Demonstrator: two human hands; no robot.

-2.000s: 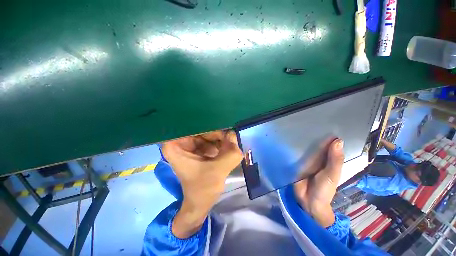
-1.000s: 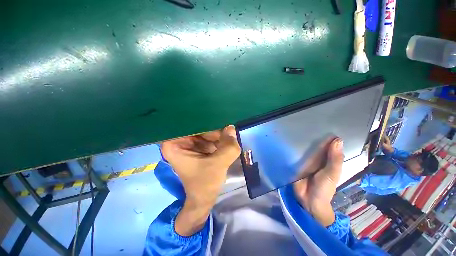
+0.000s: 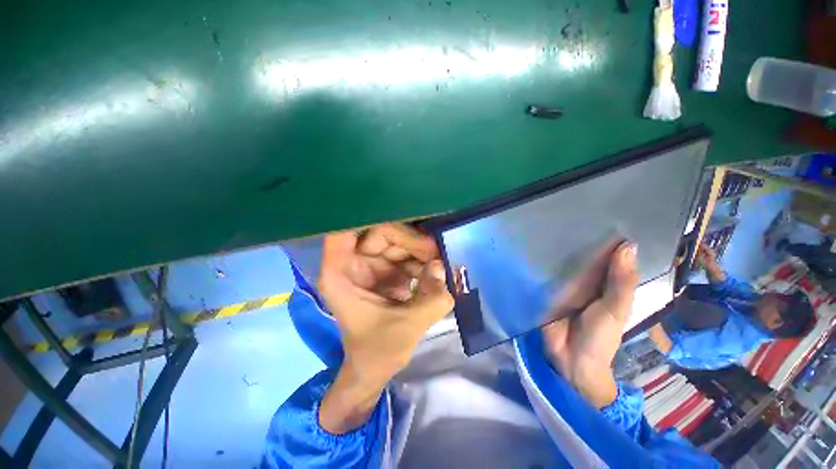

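Note:
A display panel (image 3: pixel 587 229) with a grey reflective face and black frame is tilted over my lap at the bench edge. My right hand (image 3: pixel 591 325) holds its lower edge, thumb on the face, the other fingers hidden beneath. My left hand (image 3: pixel 385 293) is at the panel's left corner, fingers curled and thumb by the edge; whether it pinches something there cannot be told. A flex connector patch (image 3: pixel 462 279) shows on the black strip near my left thumb.
The green bench (image 3: pixel 183 156) bears a small black piece (image 3: pixel 544 112), a white-wrapped tool (image 3: pixel 664 69), a blue piece (image 3: pixel 685 20), a paint marker (image 3: pixel 710 46) and a clear bottle (image 3: pixel 790 86). A person in blue (image 3: pixel 720 321) sits at right beside red-and-white stacks (image 3: pixel 678 403).
The view has shifted slightly, so the bench items sit higher. My left fingers have moved at the panel corner, the thumb lower along the edge. My right hand keeps its hold.

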